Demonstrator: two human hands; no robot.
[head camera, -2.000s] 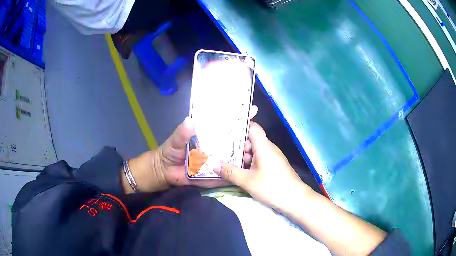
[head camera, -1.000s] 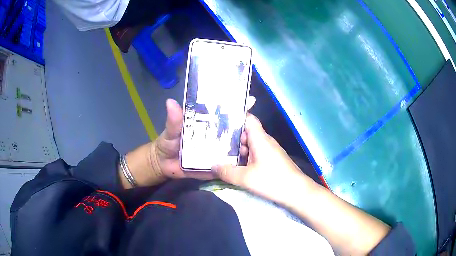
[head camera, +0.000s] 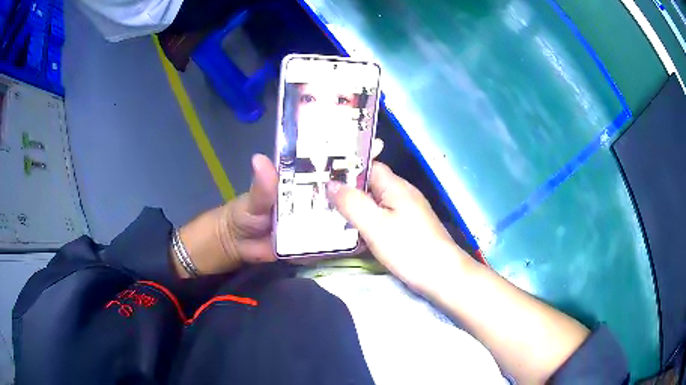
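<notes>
A mobile phone (head camera: 325, 154) is held upright in front of my lap, its bright, partly washed-out screen facing me. My left hand (head camera: 252, 218) is bare, with a metal bracelet at the wrist, and holds the phone's left edge and lower back, thumb raised beside the edge. My right hand (head camera: 387, 218) is bare and holds the phone's right side, with its thumb over the lower part of the screen. The fingers behind the phone are mostly hidden.
A shiny green bench (head camera: 481, 113) with blue tape is at the right, and a black mat (head camera: 658, 180) lies at the far right. A blue stool (head camera: 233, 83) and a person's pale sleeve (head camera: 135, 15) are at the upper left. A yellow line (head camera: 192, 120) crosses the floor.
My right thumb has moved up from the phone's bottom edge onto the screen. The screen picture has changed. The phone has shifted slightly up and left from its earliest position.
</notes>
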